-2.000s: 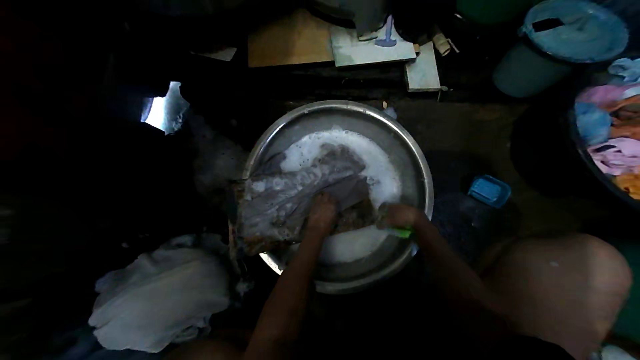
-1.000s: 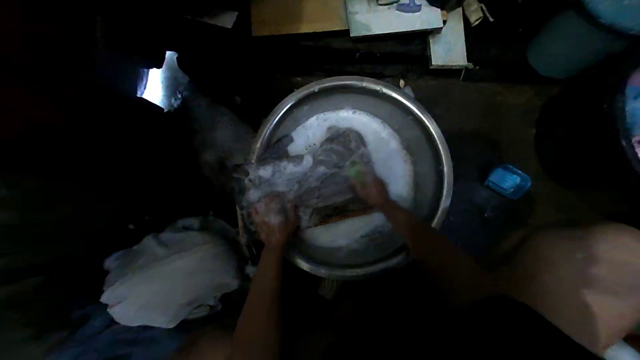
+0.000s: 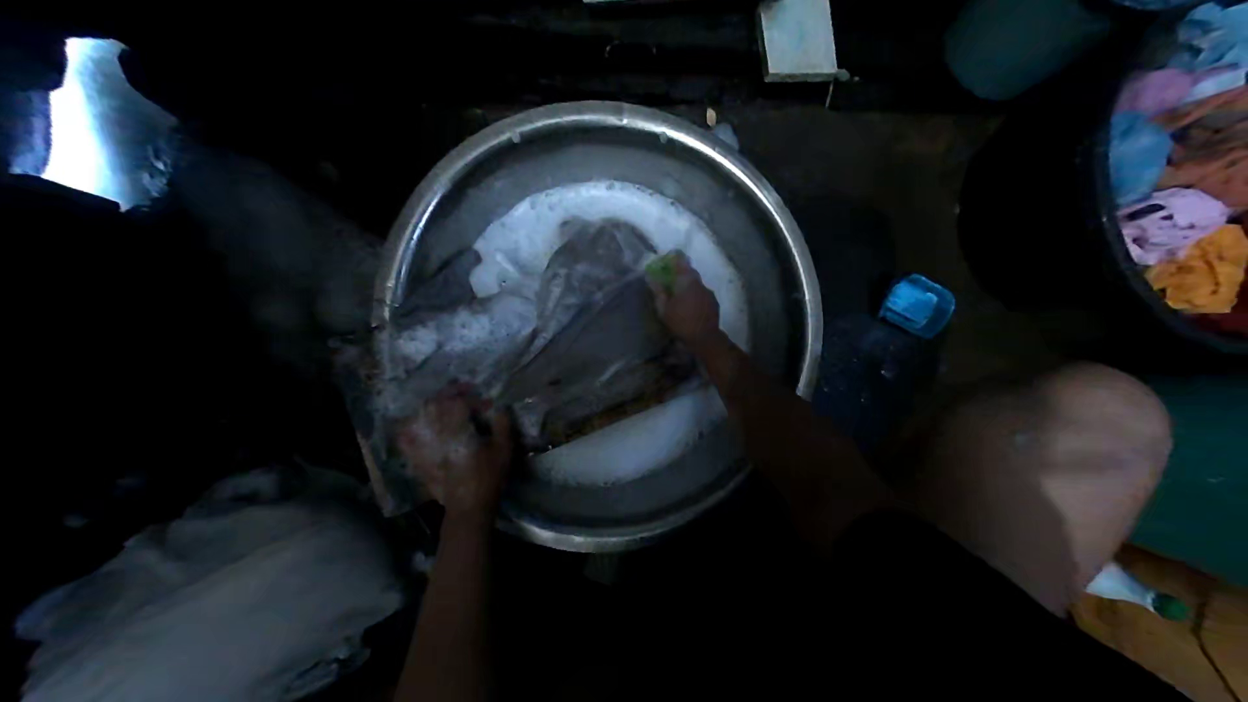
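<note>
A round metal basin (image 3: 804, 292) holds water with white suds (image 3: 614, 453). A soaked grayish cloth (image 3: 604, 331) lies over a wooden board (image 3: 609, 414) that slants across the basin and rests past its left rim. My left hand (image 3: 453, 439) presses on the foamy end of the cloth at the lower left, its fingers curled; whether it grips cloth cannot be told. My right hand (image 3: 687, 307) is closed around a small green bar or brush (image 3: 665, 270), at the right part of the cloth.
A dark tub (image 3: 1107, 214) of colored clothes stands at the right. A blue plastic container (image 3: 916, 305) is on the floor beside the basin. Pale cloth (image 3: 224, 595) lies in a heap at the lower left. My bare knee (image 3: 1053, 458) is at the right, near a bottle (image 3: 1121, 587).
My left hand has moved left from the middle of the cloth to its left end. My right hand, with the green object, has moved from the basin's right side up onto the cloth.
</note>
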